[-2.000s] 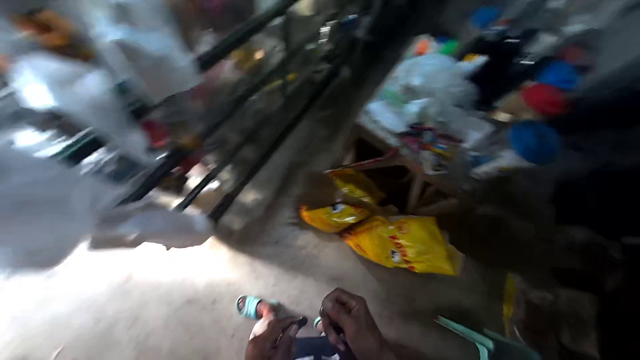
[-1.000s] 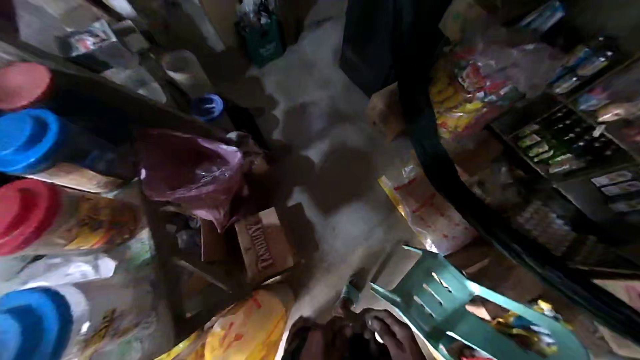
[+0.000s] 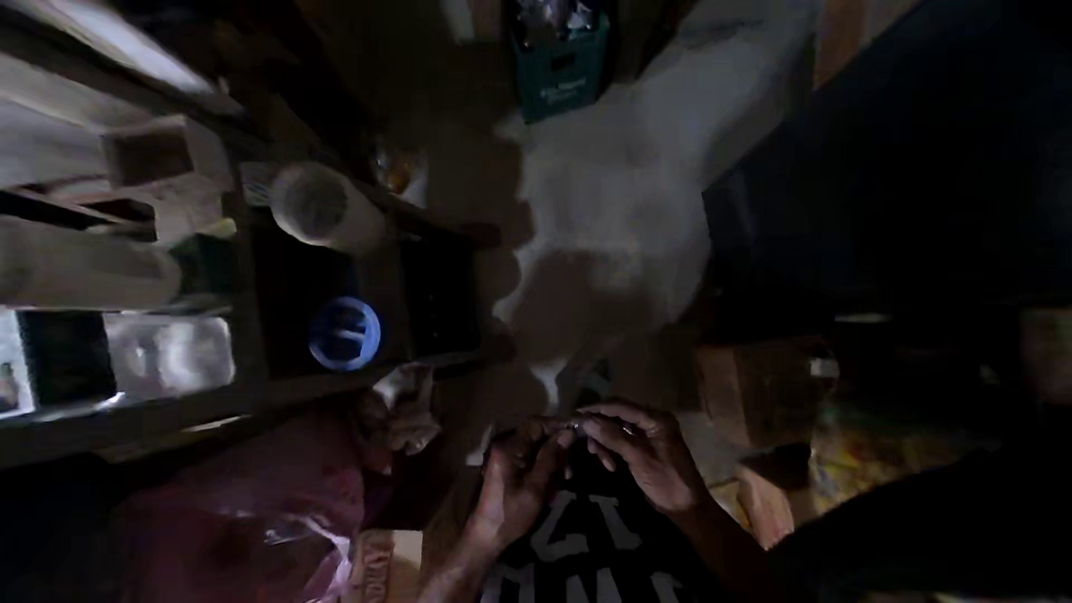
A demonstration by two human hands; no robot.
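Note:
My left hand (image 3: 515, 477) and my right hand (image 3: 645, 452) meet in front of my dark shirt (image 3: 586, 536), low in the view. Their fingertips pinch at a small thing between them, too dark and small to name. The fingers of both hands are bent. Pale lettering shows on the shirt just below the hands. Left of the hands lies a crumpled light-coloured bag or cloth (image 3: 410, 410).
Shelving on the left holds a pale cylindrical container (image 3: 322, 205), a round blue plastic item (image 3: 345, 333) and a clear container (image 3: 172, 356). A maroon plastic bag (image 3: 251, 502) and cardboard box (image 3: 389, 565) are lower left. A green crate (image 3: 559, 71) stands ahead; a carton (image 3: 737, 394) is right.
The view has swung a lot, from a bright floor with yellow packs, past a green plastic chair, to a dark passage with the green crate ahead. My hands stay close together low in view.

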